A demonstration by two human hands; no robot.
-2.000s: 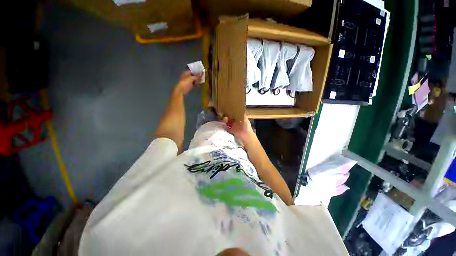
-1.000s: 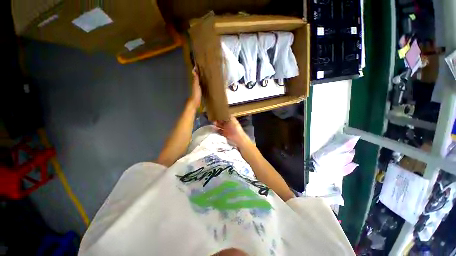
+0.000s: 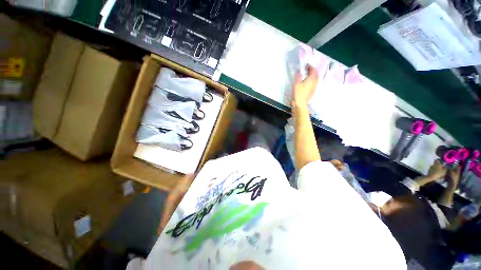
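Observation:
An open brown carton (image 3: 124, 158) stands at left centre. Several whitish bagged hair dryers (image 3: 171, 111) lie in a row inside, dark cord loops at one end, over a white sheet (image 3: 208, 126). More bagged units with pink ends (image 3: 327, 68) lie on the white-covered bench. My right hand (image 3: 306, 84) is among them, touching a bag; blur hides whether its fingers grip it. My left hand (image 3: 179, 192) is at the carton's near edge, partly hidden by my shirt; its fingers are not clear.
Printed black sheets (image 3: 176, 26) lie on the bench (image 3: 248, 58) beyond the carton. Closed cartons (image 3: 79, 95) stand at left. Bare hair dryers with pink ends (image 3: 414, 129) are at right, near another person's hands (image 3: 445, 176). A paper form (image 3: 430, 37) is at upper right.
The view has turned towards the bench, so the carton appears further left. My right hand has left the carton and reached onto the bench. The pale slip earlier in my left hand no longer shows.

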